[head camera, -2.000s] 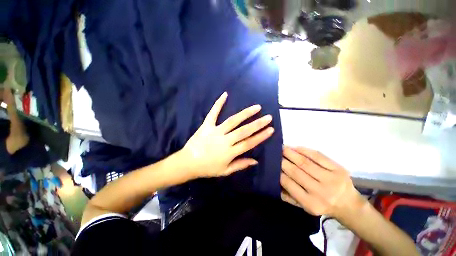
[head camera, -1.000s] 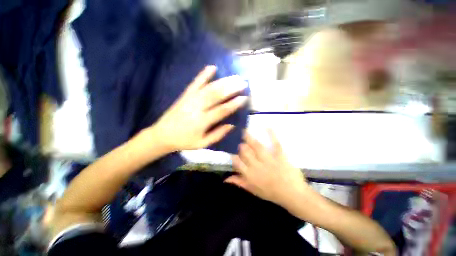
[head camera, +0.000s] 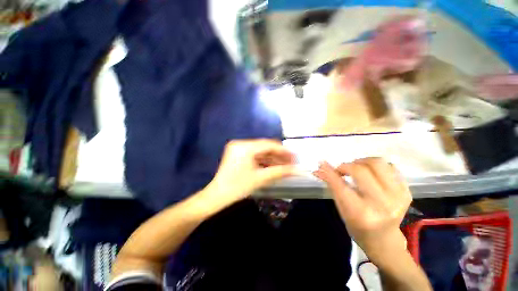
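Note:
Dark navy fabric (head camera: 170, 108) lies over the left part of the white table, its right edge reaching the bright light by the needle area. My left hand (head camera: 250, 167) is at the fabric's lower right corner, thumb and fingertips together. My right hand (head camera: 372, 196) is just right of it over the table's front edge, thumb and index fingertip close together. The fingertips of both hands nearly meet over the white surface. Blur and glare hide whether anything thin is between them.
The sewing machine's blue-trimmed head (head camera: 341, 34) is at upper right, with a pink tuft (head camera: 392, 51) on it. A tan bed plate (head camera: 341, 111) is beside the needle area. A red basket (head camera: 413, 250) with dark fabric is below the table at right. More navy fabric (head camera: 51, 74) hangs at far left.
Both hands have left their flat, spread pose and come together, fingertips pinched, near the table's front edge. The view has shifted, showing more of the machine head and the pink tuft.

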